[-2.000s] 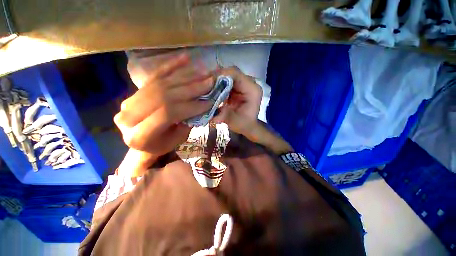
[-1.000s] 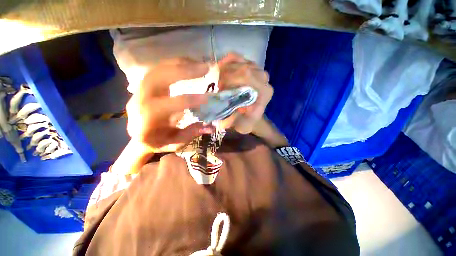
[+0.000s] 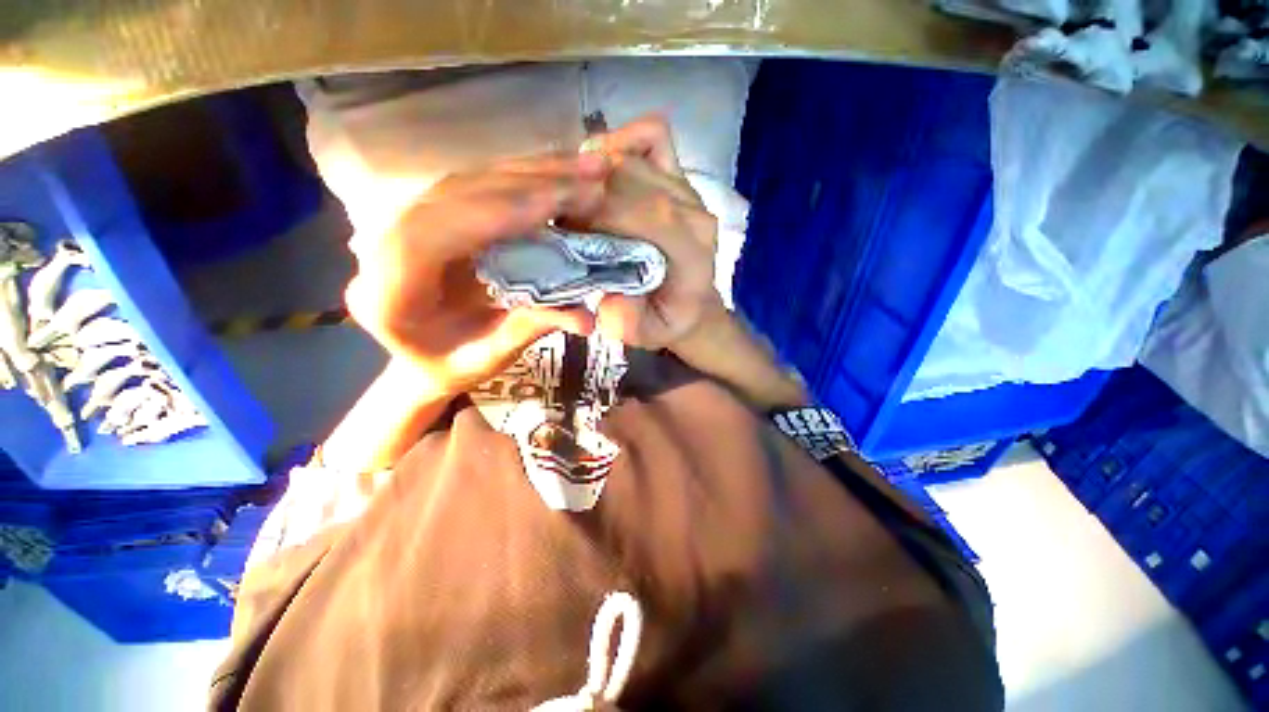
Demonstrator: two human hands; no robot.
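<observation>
A grey-white foot or small curved part (image 3: 571, 269) is held above my lap, its open, loop-like end facing me and to the right. My left hand (image 3: 452, 278) holds it from the left, fingers over its far side and thumb below. My right hand (image 3: 661, 230) holds it from the right, with fingers bent behind it. The far side of the part is hidden by my fingers.
The brown bench edge (image 3: 418, 35) crosses the top. Overlapping doll legs (image 3: 1099, 49) lie at its right end. A blue bin (image 3: 167, 348) at left holds curved whitish parts (image 3: 112, 369). A white plastic liner (image 3: 1058, 237) hangs over a blue bin at right.
The part has turned in my hands and moved slightly left since one second ago. Both hands stay on it, and my right fingers have shifted upward. The bench sits higher in view than two seconds ago.
</observation>
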